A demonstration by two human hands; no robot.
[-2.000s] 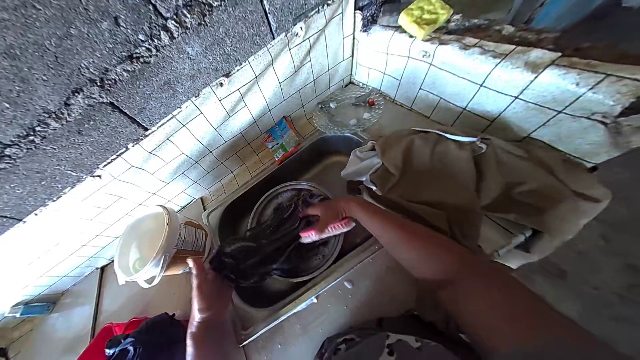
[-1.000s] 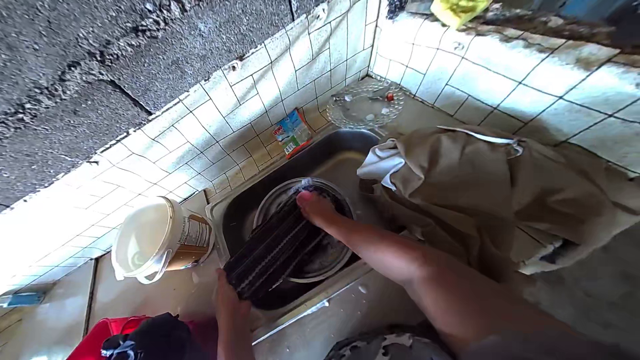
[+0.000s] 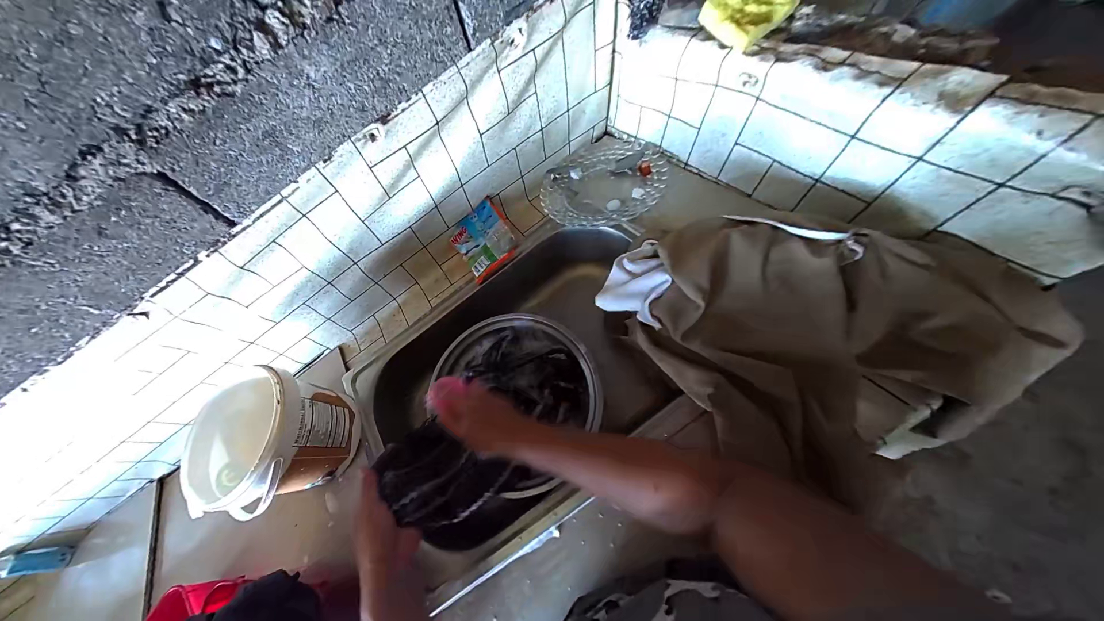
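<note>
Wet dark cloth is bunched over the near left part of a steel sink. My right hand presses a pink object, likely a scrubbing brush, on the cloth; only its pink end shows. My left hand is against the cloth's left end at the sink's edge; its fingers are partly hidden, so its hold is unclear. A round metal basin stands in the sink under my right forearm, with dark wet cloth and suds inside.
A white plastic bucket stands left of the sink. Behind are a detergent packet and a glass plate. Brown cloth drapes over the right side. Red fabric lies at lower left, and a yellow sponge on the tiled wall.
My right hand has moved left and nearer to my left hand along the dark cloth. The cloth, stretched over the basin a second ago, is now bunched, and more of the basin's inside shows.
</note>
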